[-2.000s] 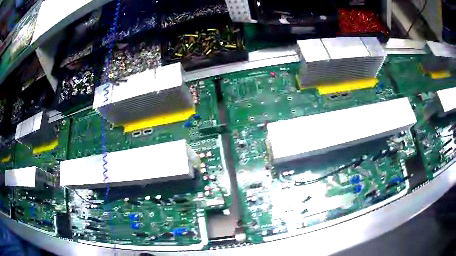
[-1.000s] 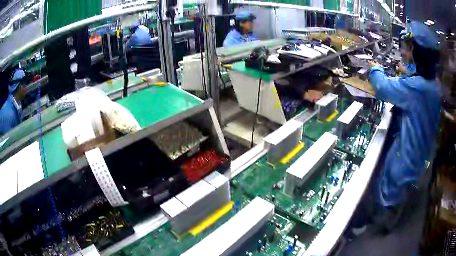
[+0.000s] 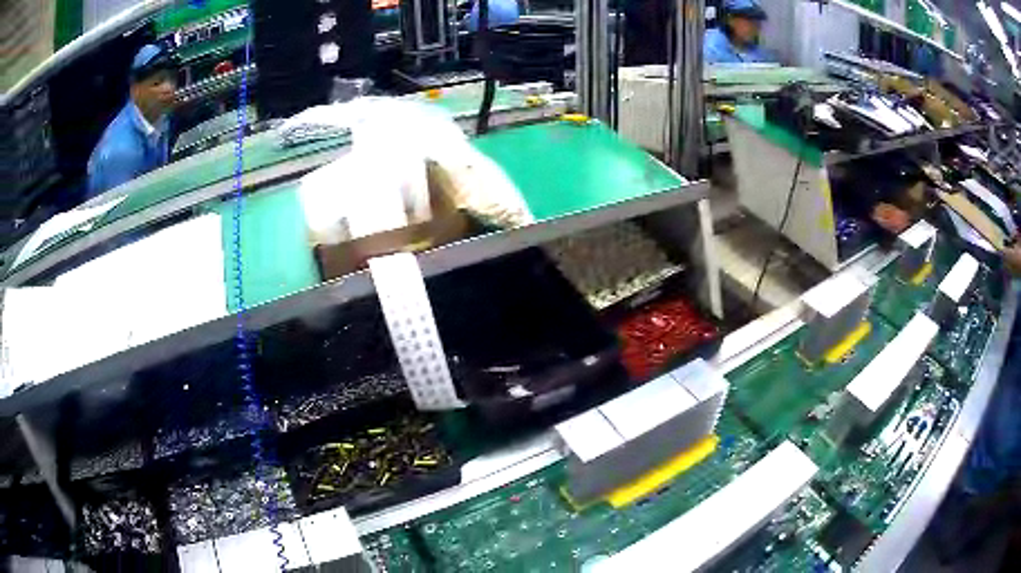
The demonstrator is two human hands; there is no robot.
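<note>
Neither of my hands is in view. Nearest in front of me are large green circuit boards (image 3: 493, 532) lying end to end. A finned silver heatsink (image 3: 644, 431) stands upright on a yellow base on one board. A long white heatsink (image 3: 717, 520) lies in front of it, cut off by the lower edge. Black component bins stand under the shelf; one bin holds yellow and dark leaded components (image 3: 375, 459), and another holds red components (image 3: 666, 334). A white label strip (image 3: 414, 336) hangs from the shelf edge.
A green-matted shelf (image 3: 582, 168) bears white paper sheets (image 3: 134, 291) and an open brown box (image 3: 386, 244) with white bags. A coiled blue cord (image 3: 241, 280) hangs at left. Blue-clothed people (image 3: 129, 140) are behind the line; part of another shows at the right edge.
The view first swung up and right from the boards, then back left. The shelf and bins now sit further right than a second ago, and the worker at right is mostly out of view.
</note>
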